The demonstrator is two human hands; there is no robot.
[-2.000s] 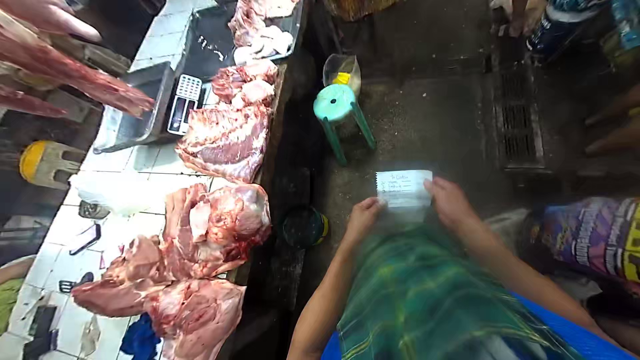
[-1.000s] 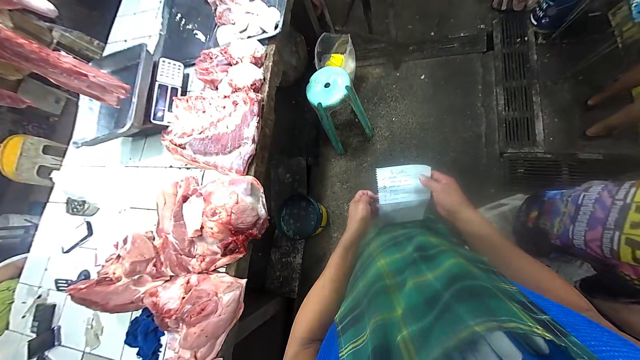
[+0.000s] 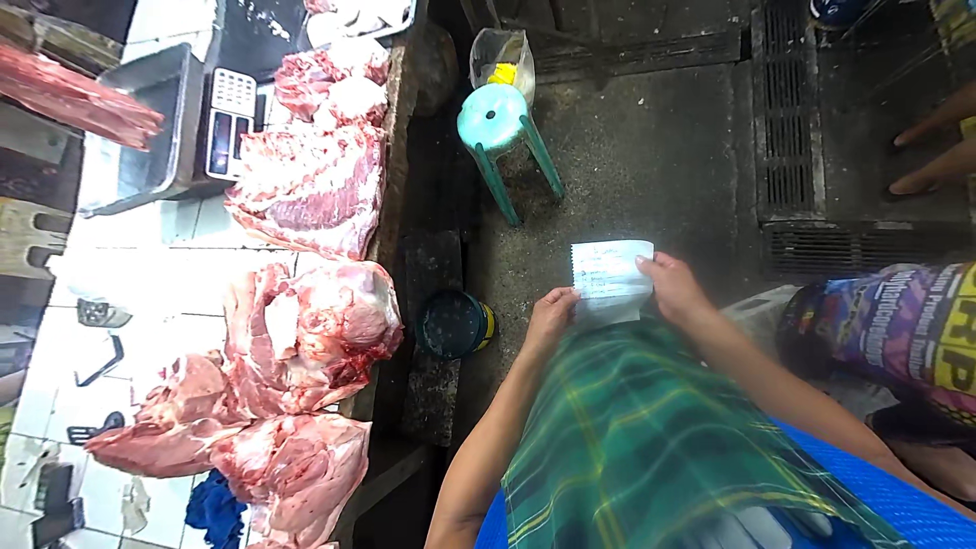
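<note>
A small white sheet of paper [image 3: 611, 276] with handwriting and a torn, perforated left edge is held in front of a green plaid apron [image 3: 648, 427]. My left hand [image 3: 555, 311] pinches its lower left edge. At its upper right side, my right hand [image 3: 672, 284] grips it with the thumb on top. Left of my arms, large cuts of raw meat [image 3: 343, 313] lie on a white tiled counter [image 3: 183, 297], with a slab of ribs [image 3: 320, 191] above them. A digital scale [image 3: 230, 122] stands beside a grey plastic tub [image 3: 145, 152].
A teal plastic stool [image 3: 496, 118] stands on the dark floor by a bag with something yellow. A dark bucket [image 3: 451, 324] is beside the counter. Floor grates [image 3: 787, 114] run at the right, where another person in a colourful printed shirt [image 3: 884, 328] is close by.
Both hands still hold the paper, which has stayed in about the same place before the apron. The view has shifted slightly.
</note>
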